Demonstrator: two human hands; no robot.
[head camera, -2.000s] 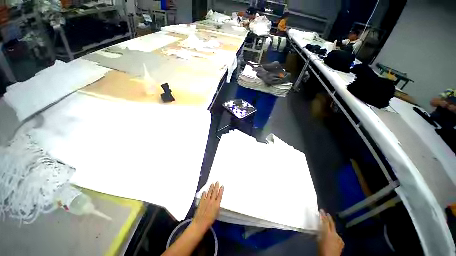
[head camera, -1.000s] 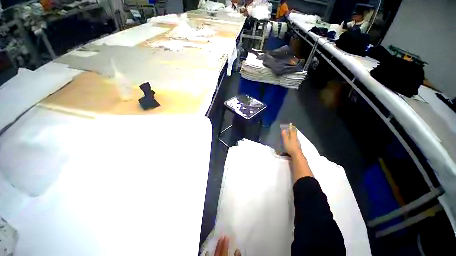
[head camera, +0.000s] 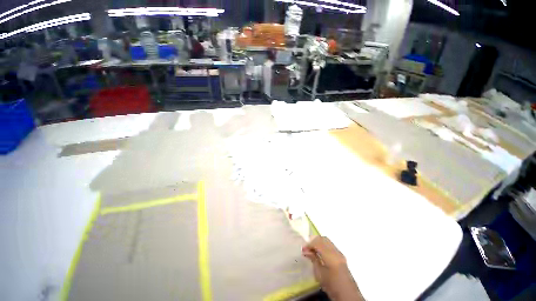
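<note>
The glue bottle (head camera: 298, 222), pale with a red mark, lies at the near edge of a heap of white strips (head camera: 258, 182). Its nozzle points towards me. My right hand (head camera: 330, 263) comes in from the bottom, right of centre, with its fingers closed at the nozzle tip; blur hides the exact contact. The grey-beige table covering (head camera: 247, 247) lies left of the hand, with a rectangle of yellow tape (head camera: 204, 241). A large white panel stack (head camera: 382, 217) lies right of the hand. My left hand is out of the picture.
A black object (head camera: 409, 173) stands on the brown board (head camera: 367, 147), with a blurred clear bottle (head camera: 395, 154) beside it. A stool (head camera: 492, 247) and white panels (head camera: 461, 291) are below the table's right edge. Red (head camera: 120, 101) and blue (head camera: 14, 124) crates are beyond the table.
The view has swung left from the lower white stack to the taped table. My right hand has left those panels and is now at the glue bottle. My left hand has gone out of view.
</note>
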